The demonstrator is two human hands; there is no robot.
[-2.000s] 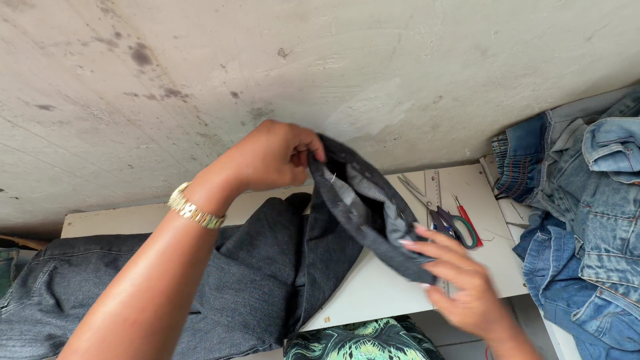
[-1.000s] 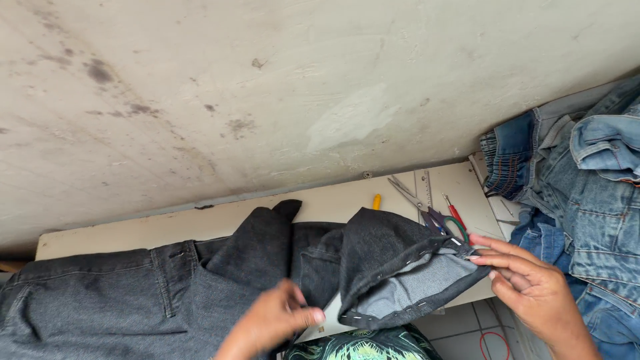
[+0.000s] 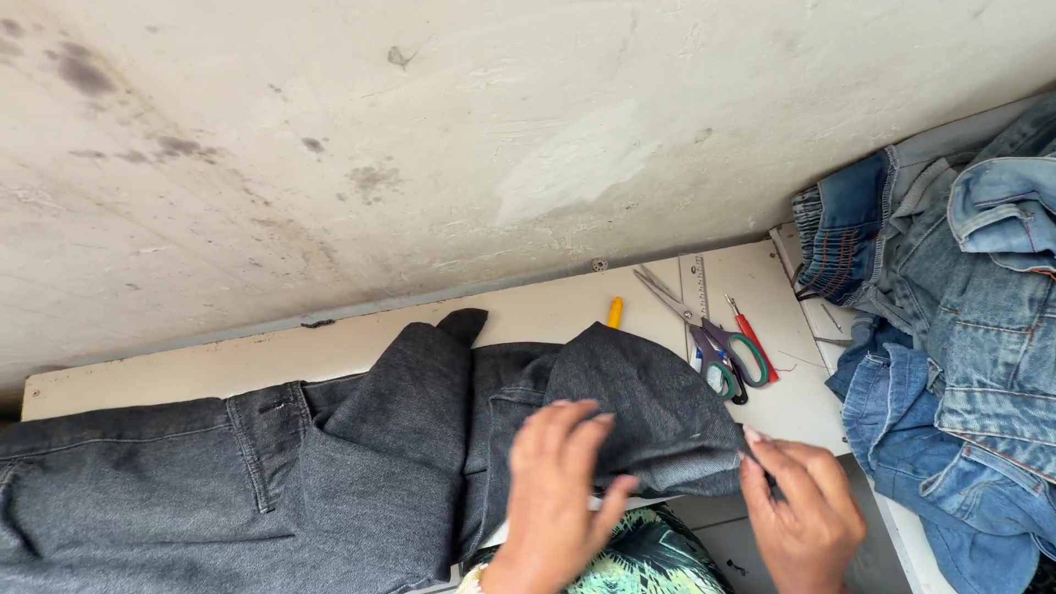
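A pair of dark grey denim trousers (image 3: 371, 462) lies along the narrow white table, with one leg end bunched toward the right. My right hand (image 3: 804, 503) pinches the edge of that leg end between thumb and fingers. Over the near part of the same leg is my left hand (image 3: 561, 491), fingers spread and slightly blurred, holding nothing. Beyond the cloth are scissors with purple and green handles (image 3: 709, 338), partly over a clear ruler (image 3: 701, 285). A red-handled seam ripper (image 3: 752, 338) is to their right, and a yellow tool or marker (image 3: 615, 312) to their left.
A stained, painted wall (image 3: 462, 165) runs along the table's back edge. Several blue denim garments (image 3: 973, 330) are heaped at the right. Patterned green and black fabric (image 3: 643, 553) shows below the table's front edge (image 3: 643, 500), above a tiled floor.
The trouser leg, held up two seconds ago, now lies lower on the table. Its opening, facing me one second ago, is now mostly folded over. My left hand has moved right, its fingers now spread.
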